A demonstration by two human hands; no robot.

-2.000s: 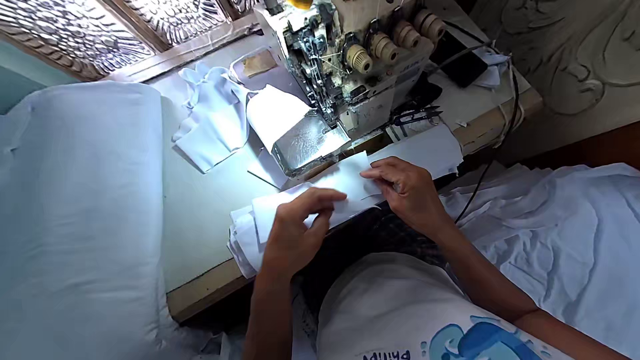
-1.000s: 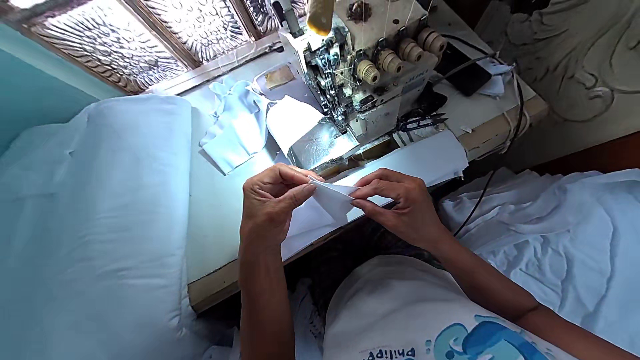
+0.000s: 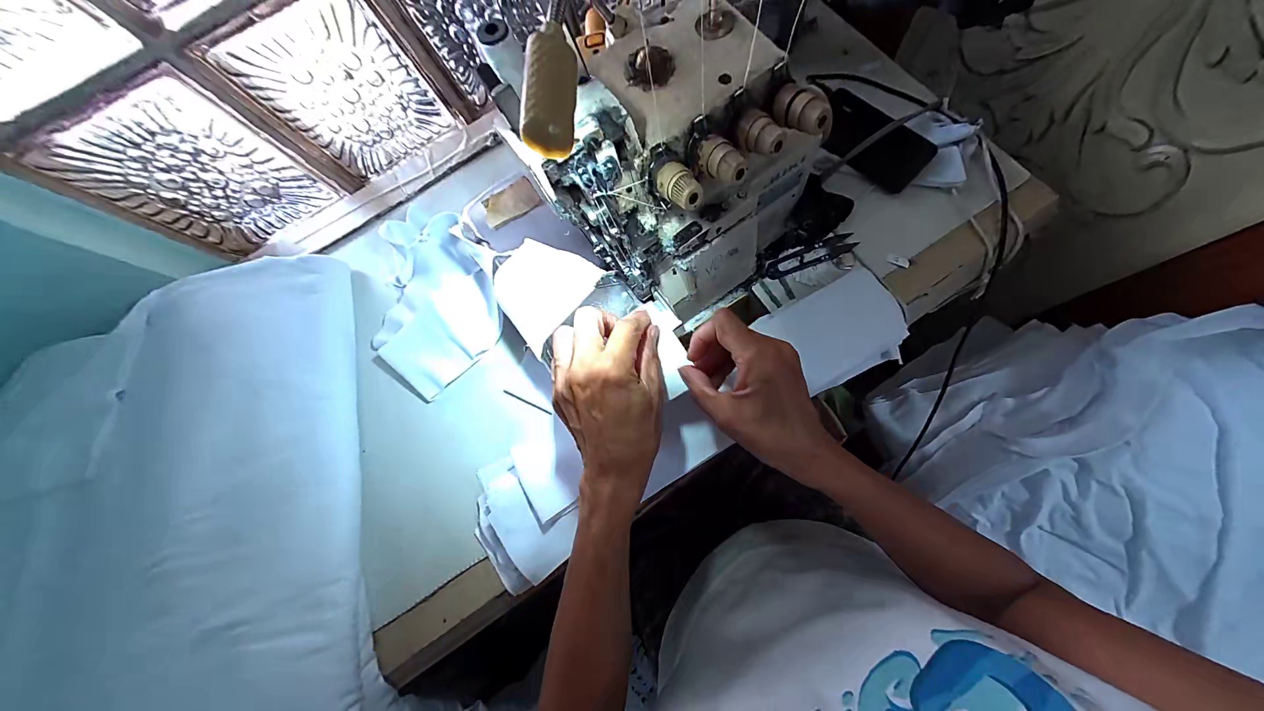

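Note:
An overlock sewing machine (image 3: 691,148) stands at the back of the table. Just in front of its presser foot is a small white fabric piece (image 3: 673,357). My left hand (image 3: 612,385) lies over the left part of that piece, fingers bent down onto it. At the piece's right edge, my right hand (image 3: 755,390) has thumb and index finger close together; whether they pinch the fabric is not clear. White cut pieces (image 3: 533,513) lie stacked along the front edge, and another white stack (image 3: 839,331) is on the right. Joined white pieces (image 3: 444,316) lie left of the machine.
A thick roll of white cloth (image 3: 247,464) fills the left side. Thread snips (image 3: 810,257) and a dark phone (image 3: 882,138) lie right of the machine. A black cable (image 3: 953,365) hangs over the table's right edge. White cloth (image 3: 1116,464) is heaped at the right.
Both hands have moved forward to the machine's presser foot with the small white piece, which they held up above the front edge one second ago.

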